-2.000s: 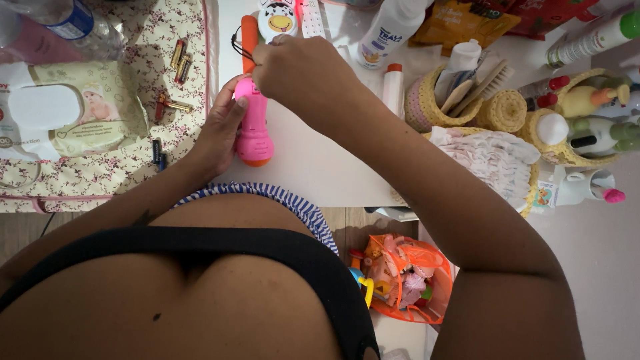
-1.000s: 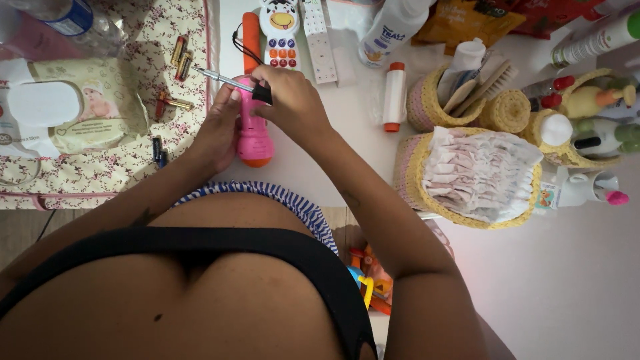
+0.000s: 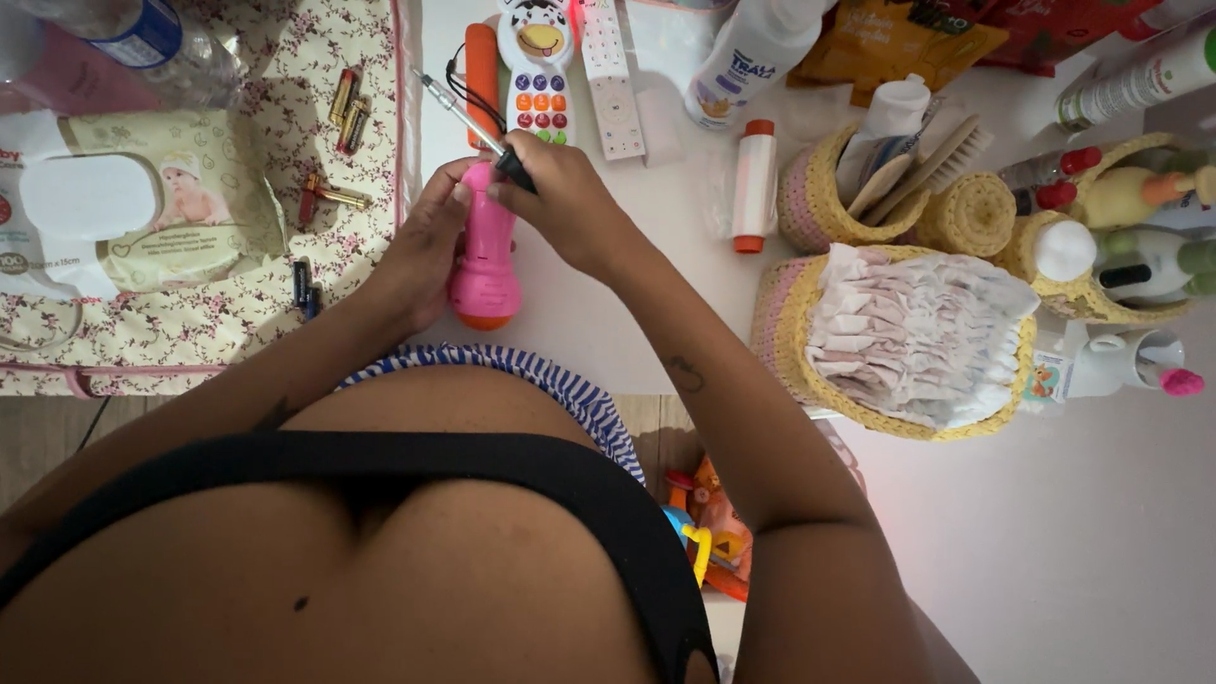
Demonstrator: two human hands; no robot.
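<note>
My left hand (image 3: pixel 427 249) holds a pink plastic toy (image 3: pixel 485 261), shaped like a microphone or flashlight, with an orange end toward me. In my right hand (image 3: pixel 551 195) is a screwdriver (image 3: pixel 463 116) with a black handle, its metal shaft pointing up and left past the toy's far end. Just beyond lie an orange cylindrical object (image 3: pixel 482 71) with a black cord, a cow-faced toy phone (image 3: pixel 538 81) and a white remote control (image 3: pixel 613 90). Several loose batteries (image 3: pixel 352 123) rest on the floral mat to the left.
At left, a wipes pack (image 3: pixel 180 204) and a plastic bottle (image 3: pixel 161 43) stand on the floral mat (image 3: pixel 323 214). Rightward are a white bottle (image 3: pixel 750 66), an orange-capped tube (image 3: pixel 754 185), a crocheted basket of diapers (image 3: pixel 779 328) and another holding brushes (image 3: pixel 807 185). Toys (image 3: pixel 717 532) lie below the table.
My right hand has drawn back from the far end of the toy, and the screwdriver has come into view in it. My left hand still holds the pink toy.
</note>
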